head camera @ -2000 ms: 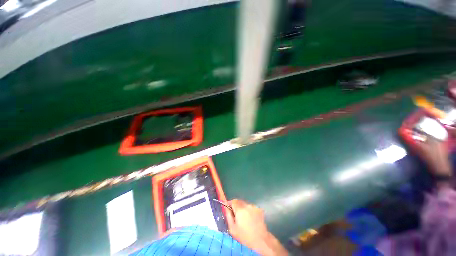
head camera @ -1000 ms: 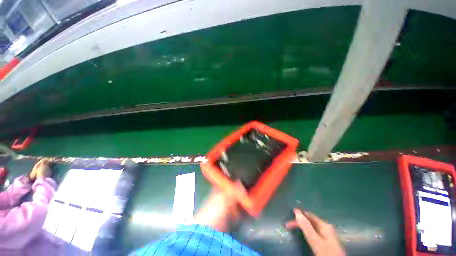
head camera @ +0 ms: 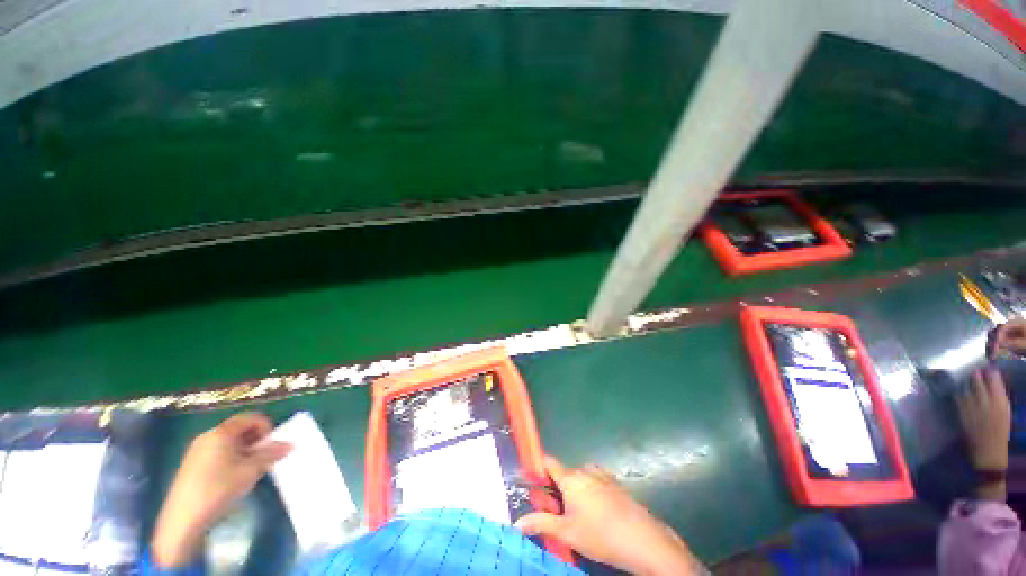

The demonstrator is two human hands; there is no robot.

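An open tablet unit with a black body and a white battery lies in an orange-red frame on the bench in front of me. My blue sleeve hides its lower end. My left hand is left of the frame, its fingertips pinched at the upper left edge of a narrow white strip, which lies tilted. My right hand is at the frame's right side, thumb and forefinger around a small dark thing, seemingly a thin tool; its tip is not clear.
A second framed unit lies on the bench to the right. Another red frame is on the green belt behind the slanted grey post. A chipped rail edges the bench. White sheets lie far left. Another person's hands are far right.
The red-framed unit that my left hand held tilted over the bench now lies flat before me. My left hand has moved to the white strip, my right hand to the frame. The view has shifted.
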